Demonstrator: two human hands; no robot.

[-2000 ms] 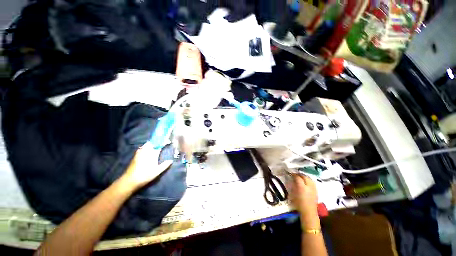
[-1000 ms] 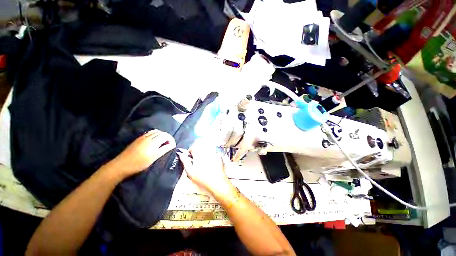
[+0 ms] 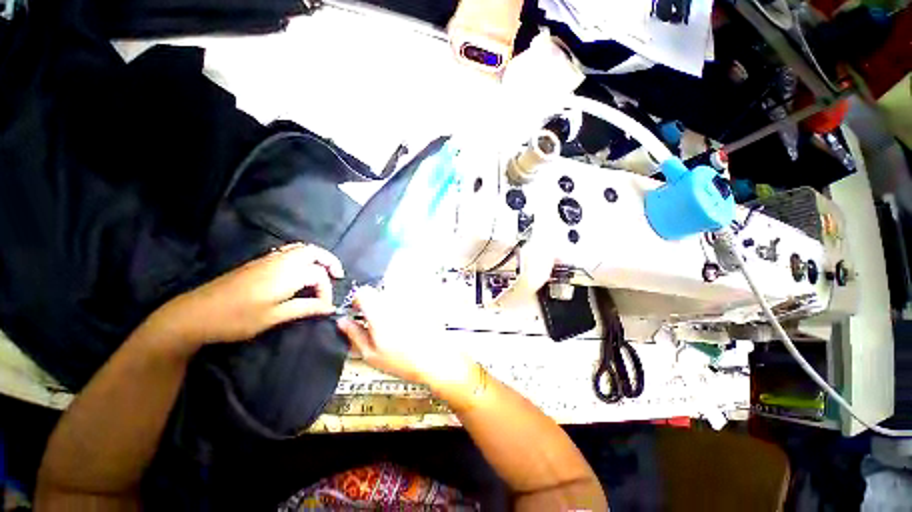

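The black garment [image 3: 110, 210] lies spread left of the white sewing machine [image 3: 620, 225] and hangs over the table's front edge. My left hand [image 3: 275, 290] grips its edge left of the needle area. My right hand [image 3: 400, 335] meets it there, fingertips pinching the same edge. A small pale bit shows between the fingertips; what it is cannot be told. The lamp's glare washes out part of the cloth and my right hand. The presser foot area [image 3: 492, 287] is right of my hands, with no cloth seen under it.
Black scissors [image 3: 618, 360] and a flat black rectangle [image 3: 566, 311] lie below the machine head. The light blue lamp body [image 3: 690, 200] sits on top, its cable running right. An orange-pink case [image 3: 485, 25] and paper sheets [image 3: 640, 35] lie behind. A measuring strip [image 3: 390, 404] runs along the front edge.
My right hand has come from beside the scissors to the garment and meets my left hand. The pale lettered label seen a second ago is no longer visible. The view has moved closer.
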